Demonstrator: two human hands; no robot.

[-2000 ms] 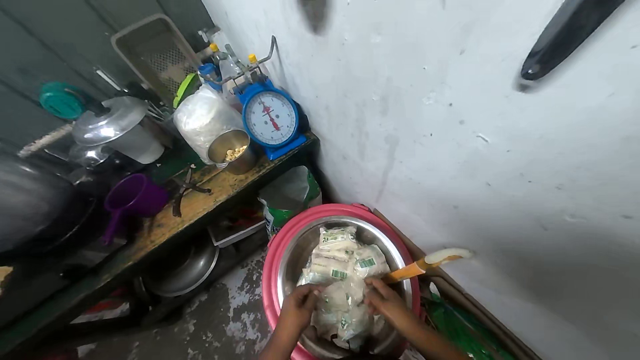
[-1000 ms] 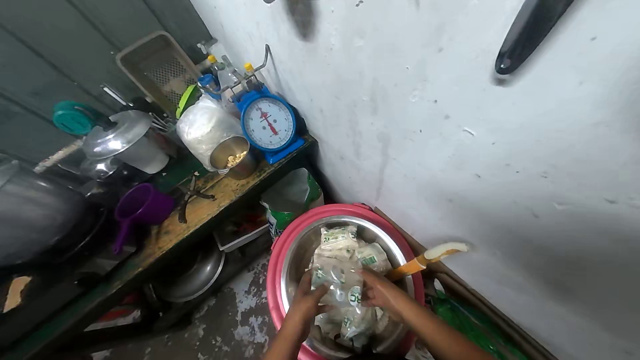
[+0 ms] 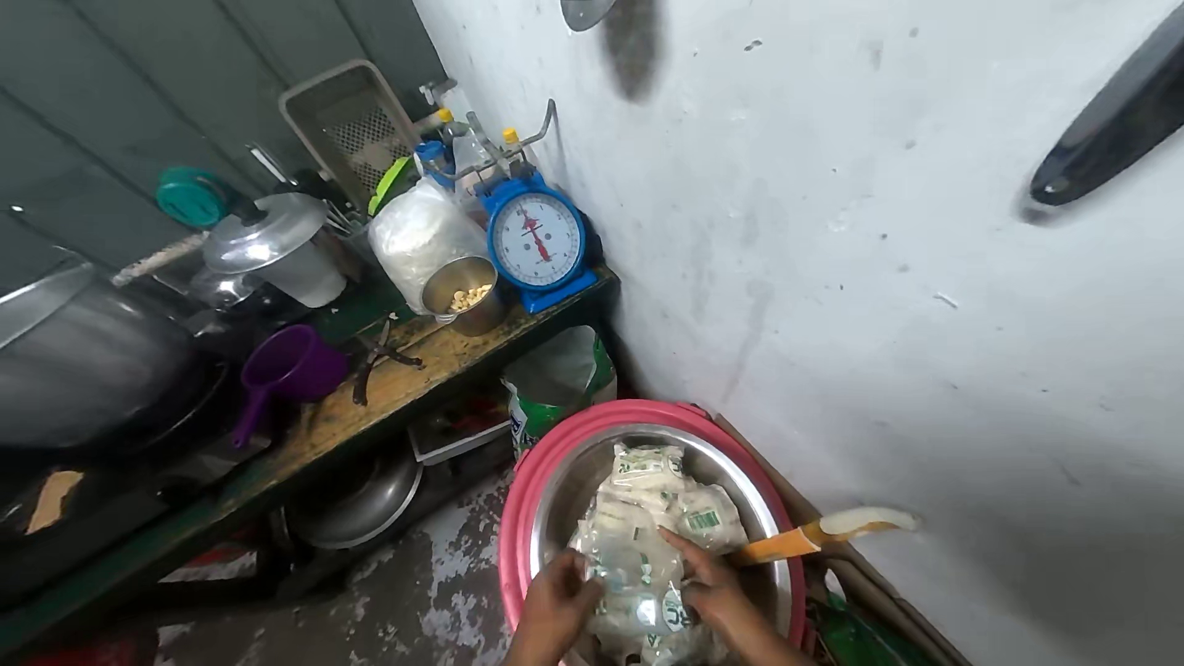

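Note:
My left hand [image 3: 557, 597] and my right hand [image 3: 717, 587] hold the two sides of a clear plastic bag with green print [image 3: 638, 573]. Beneath it, several filled plastic packets with white contents and green print [image 3: 708, 518] lie in a metal basin [image 3: 560, 490]. The basin sits within a pink plastic tub [image 3: 518, 513]. To the right of my right hand, an orange-and-white handle [image 3: 814, 536] sticks out over the rim; its lower end is hidden.
Left stands a wooden bench [image 3: 407, 375] with a blue dial scale [image 3: 538, 240], a metal cup of pale pieces [image 3: 467, 296], a purple dipper [image 3: 291, 365], pliers [image 3: 375, 356] and a lidded pot [image 3: 277, 245]. A green-and-white sack [image 3: 560, 375] stands beside the tub. A white wall [image 3: 832, 277] rises behind.
Two seconds ago my hands were on the packets; one second ago the clear bag was raised between them. Now it lies lower and flatter over the packets, with my hands at its sides.

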